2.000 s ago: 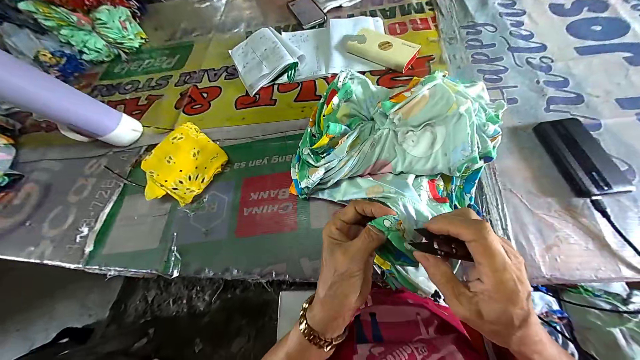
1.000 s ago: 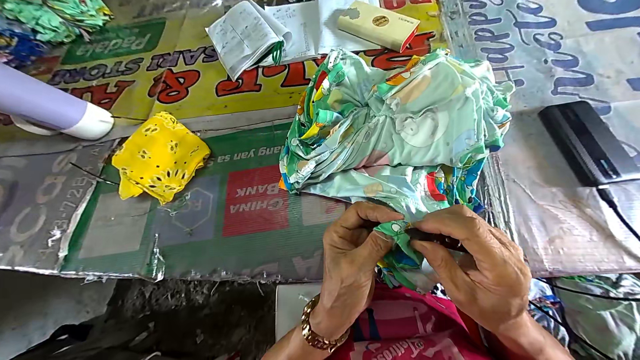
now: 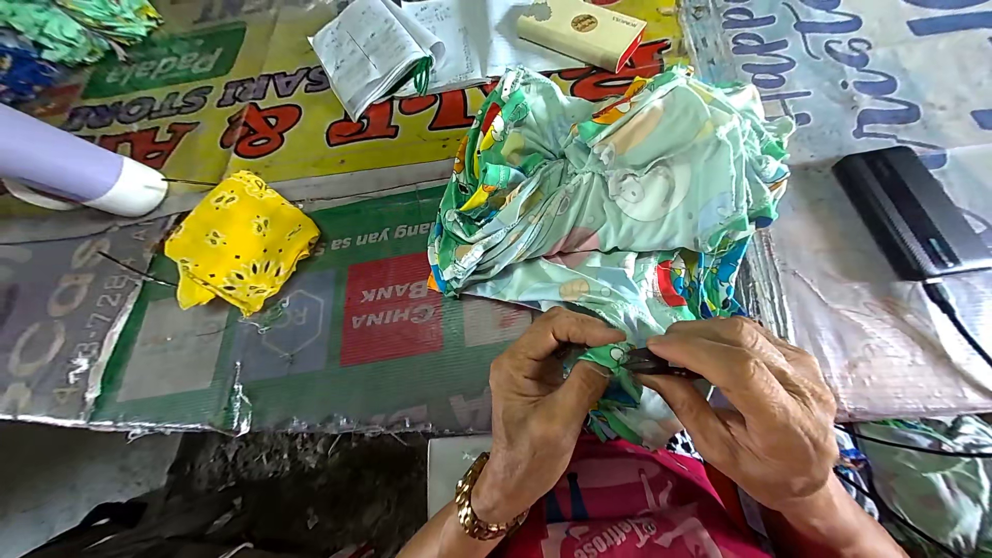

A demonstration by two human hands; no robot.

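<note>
Light green printed fabric, gathered in folds (image 3: 612,186), lies on the table with its near edge in my hands. My left hand (image 3: 542,403), with a gold-coloured bracelet (image 3: 474,504) at its wrist, pinches a green edge of the cloth between thumb and fingers. In my right hand (image 3: 752,403) is a small dark tool (image 3: 655,363), its tip against the pinched cloth; fingers hide most of it, and I cannot tell its kind. Left of the fabric sits a folded yellow patterned cloth (image 3: 242,240).
A black power bank-like device (image 3: 911,213) with a cable lies at right. Behind are a folded written paper (image 3: 372,54) and a cream box (image 3: 581,31). A pale purple cylindrical object (image 3: 70,159) and green fabric bundles (image 3: 77,27) are at left. The table's near edge (image 3: 310,426) runs below.
Both hands stay at the fabric's near edge. The dark tool shows more behind the right fingers than one second ago. The view has shifted slightly.
</note>
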